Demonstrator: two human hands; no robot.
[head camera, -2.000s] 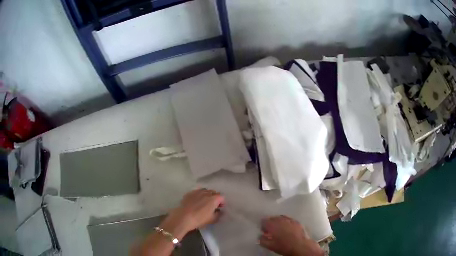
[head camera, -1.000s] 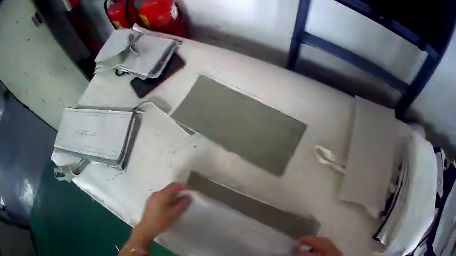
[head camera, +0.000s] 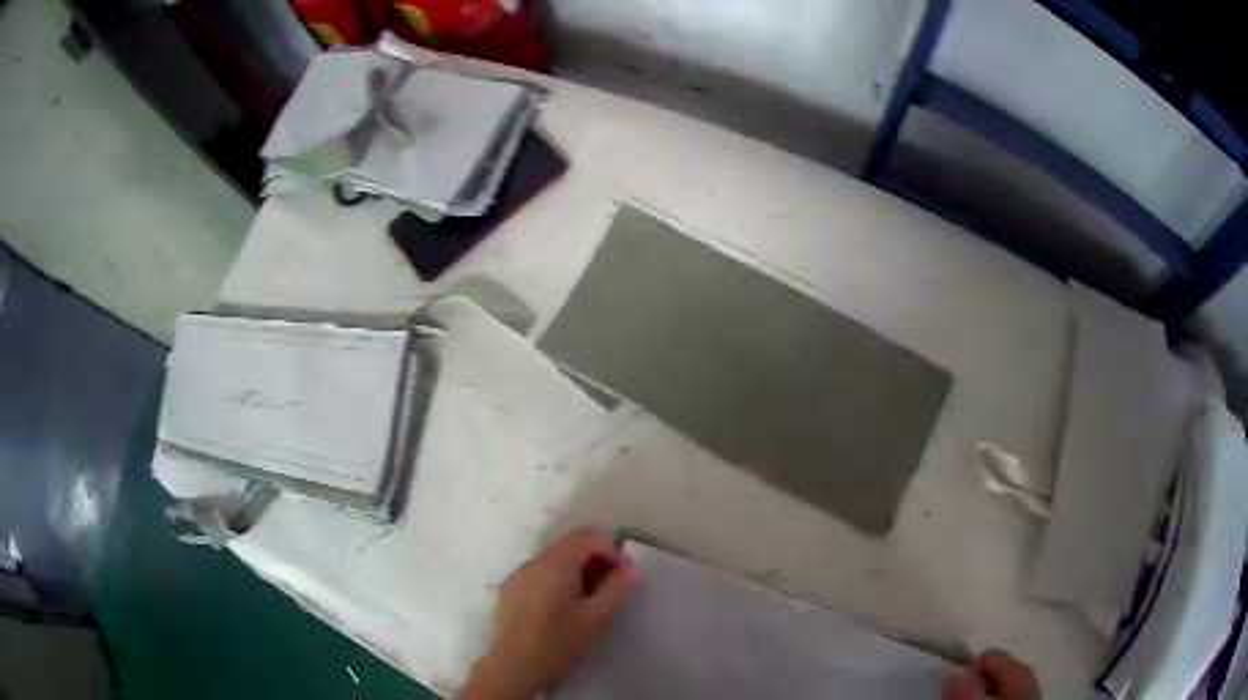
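Observation:
A thin white sheet (head camera: 767, 643), looking pale grey, lies over the near stack at the table's front edge. Its far edge runs close along the stack's far edge, where a thin dark line shows. My left hand (head camera: 554, 615) pinches the sheet's far left corner between thumb and fingers. My right hand (head camera: 995, 677) is at its far right corner, cut off by the bottom rim; its fingertips are on the corner. The near part of the sheet is out of the picture. A grey-green panel (head camera: 753, 362) lies flat beyond it, mid-table.
A marked bundle (head camera: 288, 404) is at left. A tied bundle (head camera: 411, 130) and dark phone (head camera: 479, 212) are at upper left. An off-white panel (head camera: 1109, 451), cream loop (head camera: 1010, 479) and white pile (head camera: 1204, 561) are at right. A blue frame (head camera: 1054, 164) stands behind the table.
The view has swung left from the white pile. The white sheet, earlier covering only part of the grey-green top of the near stack, now covers it almost to the far edge.

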